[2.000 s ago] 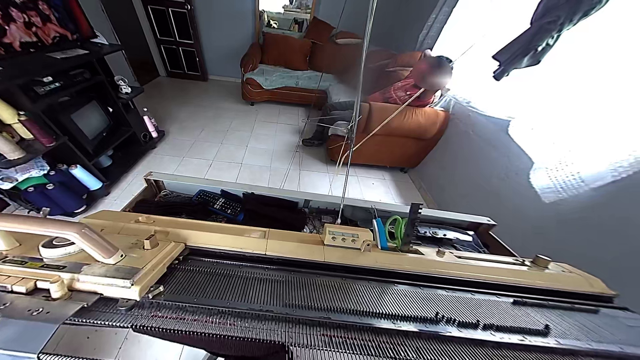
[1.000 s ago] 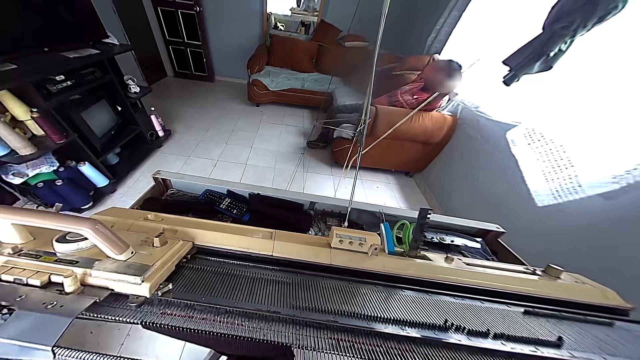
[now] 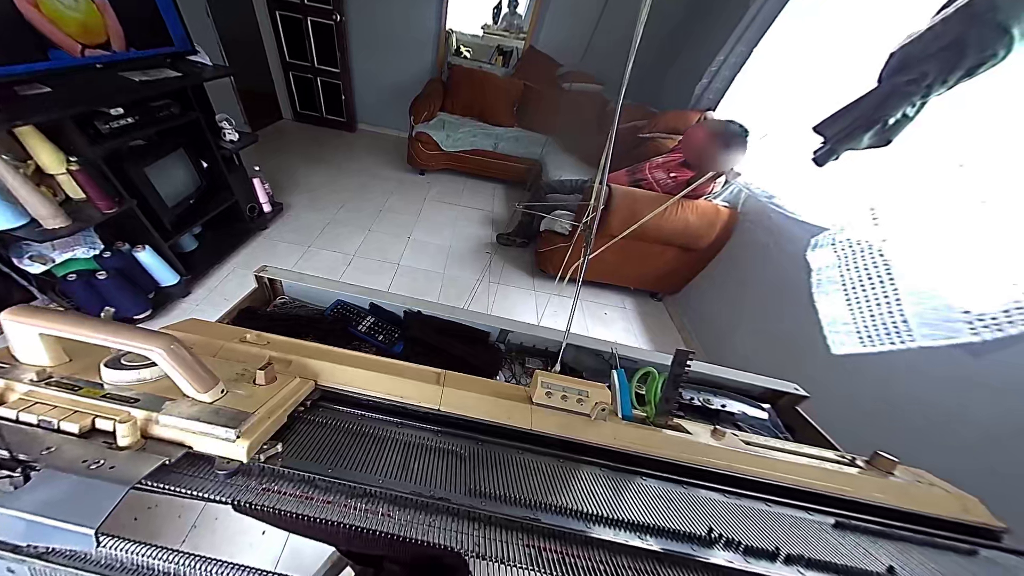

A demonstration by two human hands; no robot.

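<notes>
Neither of my hands shows in the head view. A beige flatbed knitting machine (image 3: 488, 406) spans the view, with a dense row of needles (image 3: 512, 472) along its bed. Its carriage (image 3: 200, 400), with a curved handle (image 3: 120, 344) and a round dial (image 3: 132, 367), rests at the left. A row counter (image 3: 570, 394) sits mid-rail. Behind it stand a blue tool (image 3: 621, 394) and a coil of green cord (image 3: 646, 392). Dark knitted fabric (image 3: 352, 544) hangs at the lower bed. A thin mast with yarn (image 3: 596, 200) rises behind the rail.
Behind the machine, a long tray (image 3: 384, 302) holds dark cloth and a blue calculator or remote (image 3: 364, 326). At left, a black shelf unit (image 3: 200, 168) carries yarn cones (image 3: 120, 288). A person (image 3: 664, 172) sits on an orange sofa (image 3: 640, 248). White cloth (image 3: 872, 288) hangs at right.
The picture on the television has changed. The carriage and the rest of the machine look the same, and the seated person stays on the sofa.
</notes>
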